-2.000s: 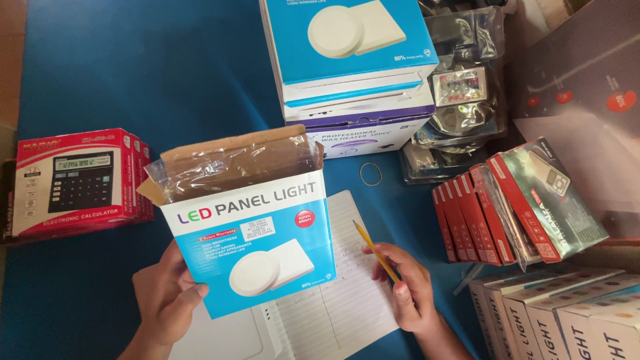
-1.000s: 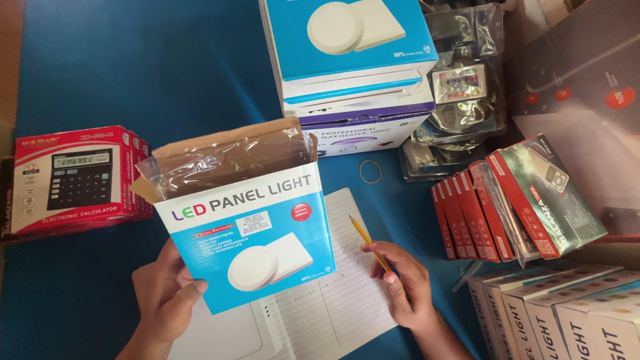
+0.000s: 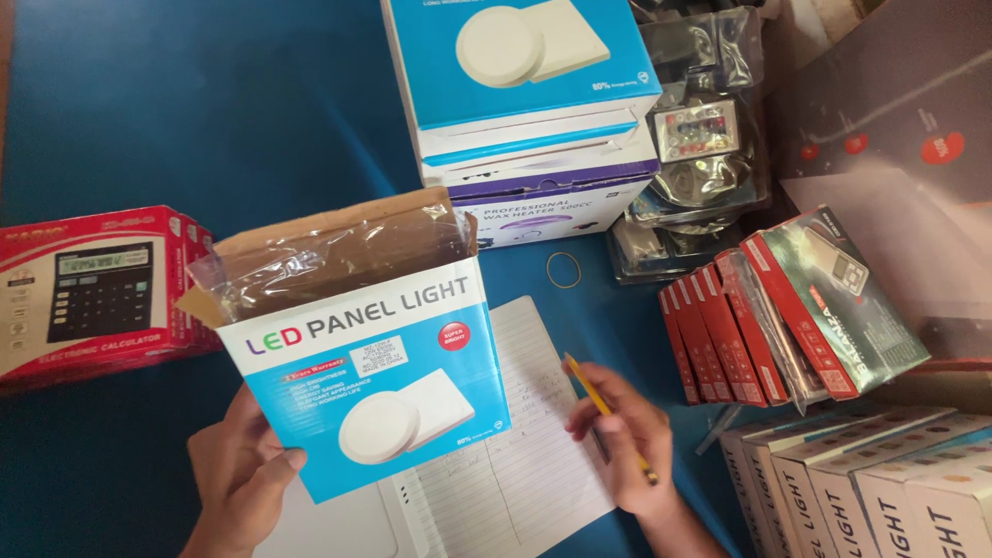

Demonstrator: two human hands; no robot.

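Observation:
An LED panel light box (image 3: 372, 387), its top flaps raised and clear plastic showing at the opening, is gripped at its lower left by my left hand (image 3: 244, 473). My right hand (image 3: 628, 438) holds a yellow pencil (image 3: 593, 391) between thumb and fingers, tip toward the upper left, over the right edge of a lined notebook page (image 3: 542, 473). The page bears handwriting and lies partly behind the box. Below the box, a flat white object (image 3: 333, 523) rests on the blue table, partly hidden.
Red electronic calculator boxes (image 3: 101, 294) stand left. Another LED panel light box (image 3: 527, 70) tops a stack over a wax heater box (image 3: 558, 209). Plastic-bagged electronics (image 3: 697, 139), red scale boxes (image 3: 837, 302) and a row of light boxes (image 3: 860, 480) line the right. A rubber band (image 3: 563, 270) lies mid-table.

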